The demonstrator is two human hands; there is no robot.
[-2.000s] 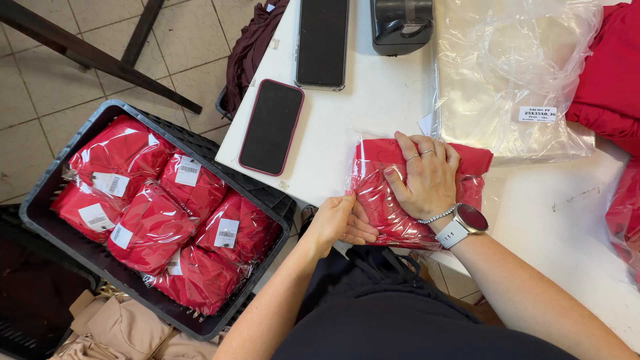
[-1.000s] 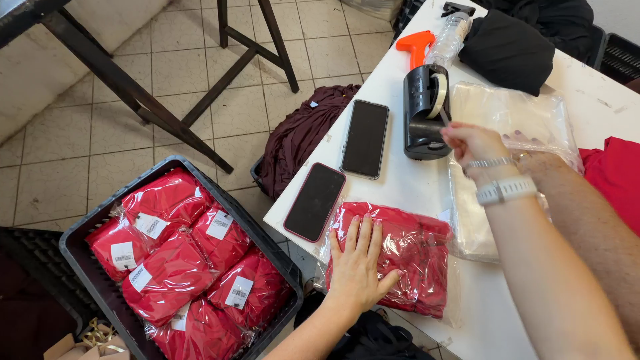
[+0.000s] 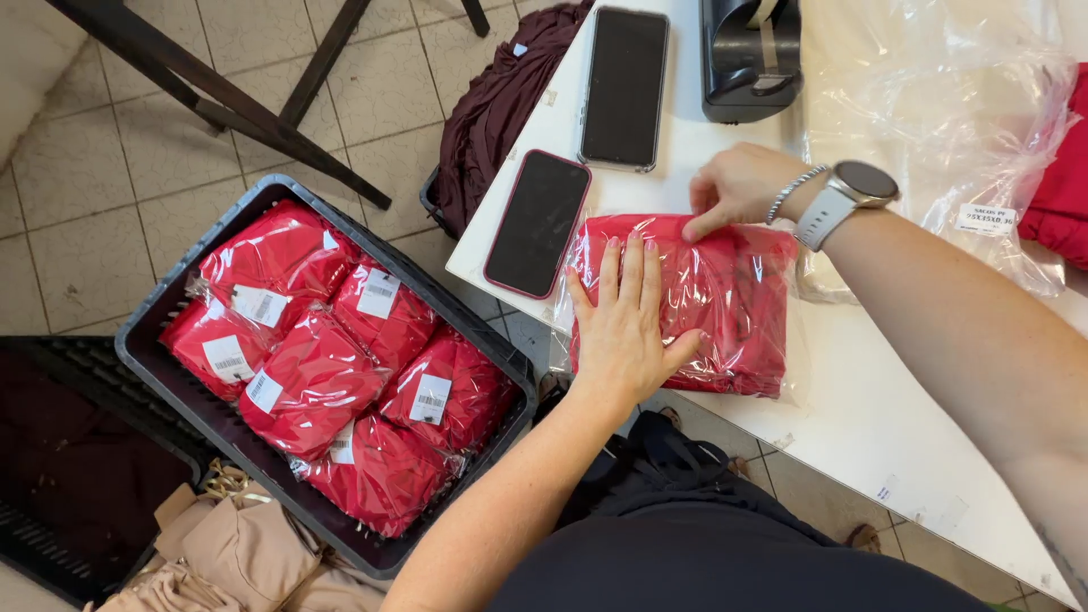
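On the white table lies a folded red garment in a clear plastic bag [image 3: 739, 314]. My left hand [image 3: 625, 327] rests flat on it, fingers spread, holding nothing. At the bag's upper edge is my right hand [image 3: 731, 191], thumb and fingertips touching the plastic; whether they pinch tape or film cannot be made out. A black tape dispenser [image 3: 748, 93] stands just above my right hand. Beside the bag's left edge is a phone in a dark red case [image 3: 538, 225], with a second phone [image 3: 625, 89] above it.
A black plastic crate [image 3: 323, 200] at the left holds several bagged red garments with white labels. Clear plastic bags [image 3: 901, 153] lie at the table's upper right beside red fabric [image 3: 1062, 187]. Dark maroon fabric [image 3: 501, 110], beige garments [image 3: 238, 544] and a dark metal stand [image 3: 255, 119] are around.
My right hand has moved from near the tape dispenser to the upper edge of the bagged garment. My left hand stays on the bag. The view has shifted.
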